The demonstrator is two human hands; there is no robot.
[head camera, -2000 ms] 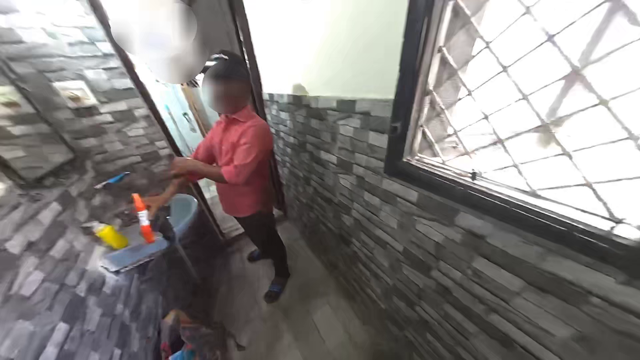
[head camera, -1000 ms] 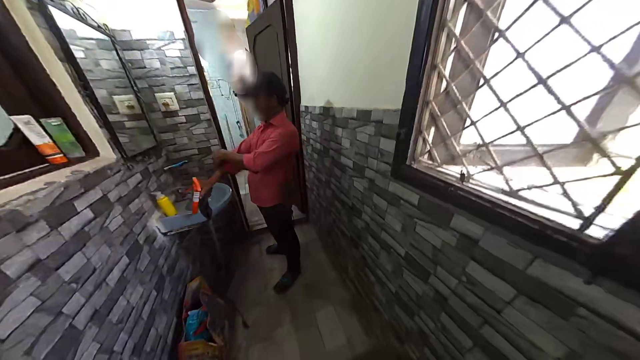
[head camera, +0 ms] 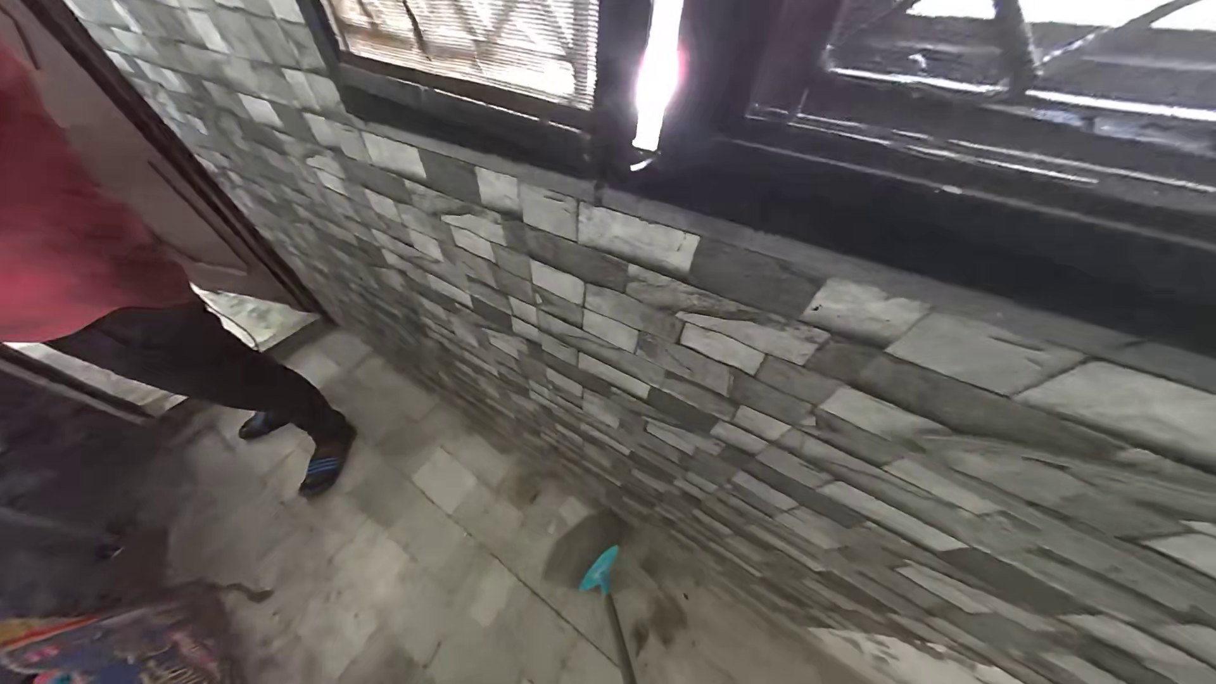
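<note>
Neither my left hand nor my right hand shows in the head view, so what they hold cannot be seen. Low in the view, a teal tool head (head camera: 599, 570) on a long dark handle (head camera: 618, 635) lies over the tiled floor near the foot of the wall. The handle runs out of the bottom edge. Whether a hand grips its far end is hidden.
A person in a red shirt (head camera: 81, 209), dark trousers and sandals stands at the left. A brick-patterned tiled wall (head camera: 608, 351) runs diagonally below dark-framed windows (head camera: 475, 109). A colourful bag (head camera: 104, 651) sits at the lower left, and a brown door (head camera: 142, 171) stands behind the person.
The view has swung down and to the right. The teal tool head and its handle have come into view. The sink and its bottles, seen earlier, are out of view.
</note>
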